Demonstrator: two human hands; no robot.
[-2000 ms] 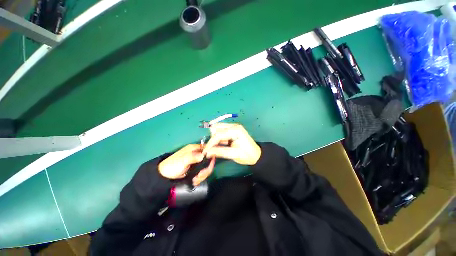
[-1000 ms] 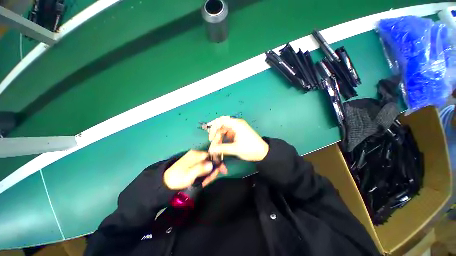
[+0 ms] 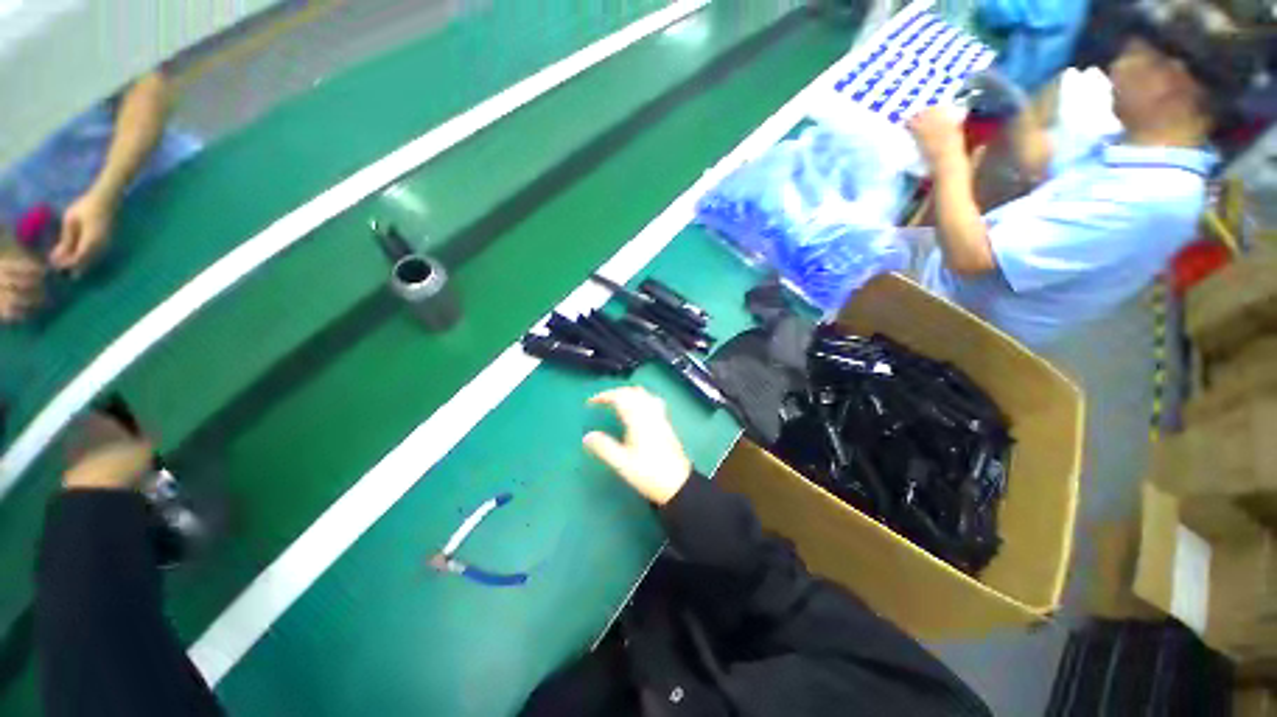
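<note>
My left hand (image 3: 105, 455) is over the dark green belt at the far left, blurred, closed around the black handle of a dryer unit (image 3: 175, 516). The unit's grey, blurred body shows beside and below the hand. My right hand (image 3: 644, 446) is over the bench with thumb and fingers apart and nothing in it. It is just below a pile of glossy black handle shells (image 3: 602, 343). Side cutters (image 3: 473, 539) with blue-tipped grips lie open on the green bench, left of my right hand.
Grey dryer unit (image 3: 424, 290) on the belt beyond the white rail (image 3: 406, 479). Dark mesh cloth (image 3: 763, 371), carton of black parts (image 3: 1057, 462) and blue parts bag (image 3: 812, 210) at right. One person (image 3: 1092, 231) sits at right; another person's hands (image 3: 87, 231) show upper left.
My hands have parted: the left went out over the belt with a unit, the right moved towards the handle pile, open. The view has turned, showing other people and the whole cutters.
</note>
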